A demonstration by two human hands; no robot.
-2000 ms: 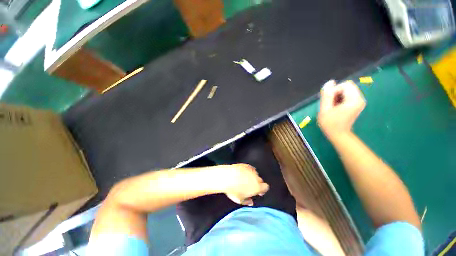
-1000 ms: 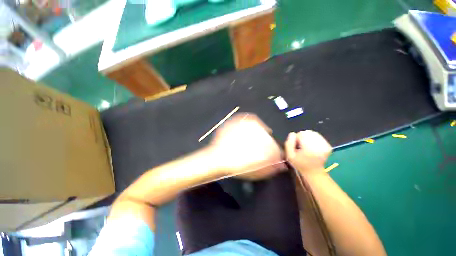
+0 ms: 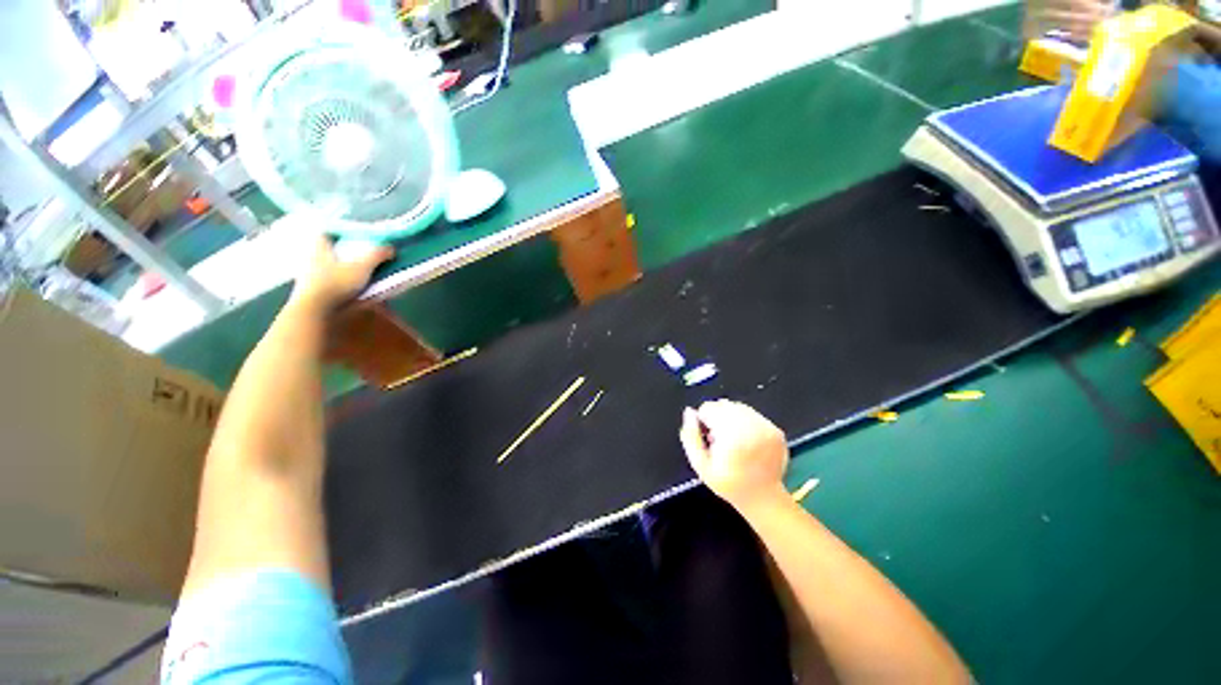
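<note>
A mint green small fan [image 3: 351, 145] with pink ears stands on the green-topped side table at the upper left. My left hand [image 3: 338, 274] is at the lower edge of the fan, by the table's front edge. Its fingers are partly hidden, so I cannot tell whether it grips the fan. My right hand [image 3: 739, 448] is curled into a loose fist over the near edge of the black belt [image 3: 830, 301], with no held thing visible. Just beyond it lie small white pieces [image 3: 699, 375]. A thin tan strip [image 3: 542, 419] lies on the belt to their left.
A large brown carton [image 3: 101, 442] stands at the left. A bench scale [image 3: 1118, 241] is at the right, with a yellow box [image 3: 1109, 87] on it and another person's blurred arm [image 3: 1192, 101] beside it. Yellow scraps [image 3: 964, 395] and yellow packaging [image 3: 1194, 375] lie on the green surface.
My left hand has moved from beside my right hand up and left to the fan. My right hand is slightly further left, still curled. The view has shifted, showing more of the fan and scale.
</note>
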